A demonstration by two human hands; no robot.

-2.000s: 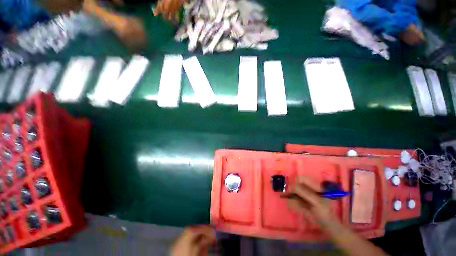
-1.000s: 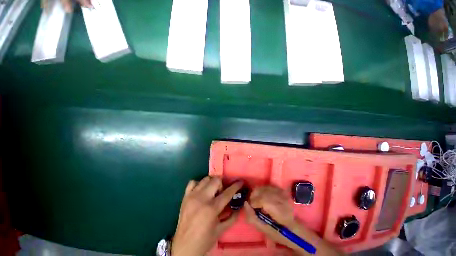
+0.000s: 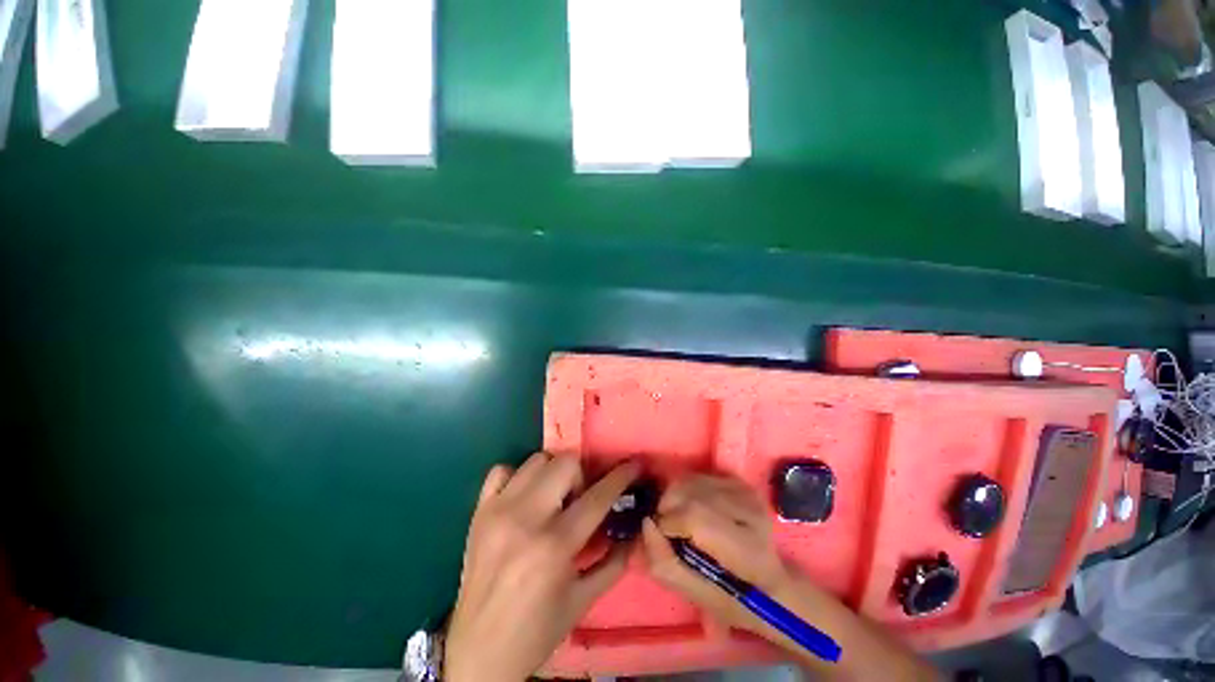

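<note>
My left hand (image 3: 526, 553) holds a small black watch body (image 3: 628, 512) between thumb and fingers, over the left compartment of the red-orange compartment tray (image 3: 653, 377). My right hand (image 3: 720, 540) is against the right side of the watch body. A blue and black pen (image 3: 773, 610) lies across that hand and slants down to the right. The fingers hide part of the watch body. A square black watch body (image 3: 805, 492) lies in the second compartment. Two round watch bodies, one upper (image 3: 977, 505) and one lower (image 3: 927, 584), lie in the third.
A dark rectangular pad (image 3: 1053, 512) lies in the end compartment. A second red-orange tray (image 3: 959, 349) with white charging pucks (image 3: 1027, 365) stands behind. White cables (image 3: 1175, 413) tangle at the right. Long white boxes (image 3: 384, 80) line the far side of the green bench (image 3: 506, 267).
My left hand came from the bench edge to hold a watch body. My right hand moved left to meet it, with the pen. The view shifted, and the upright red tray left the picture.
</note>
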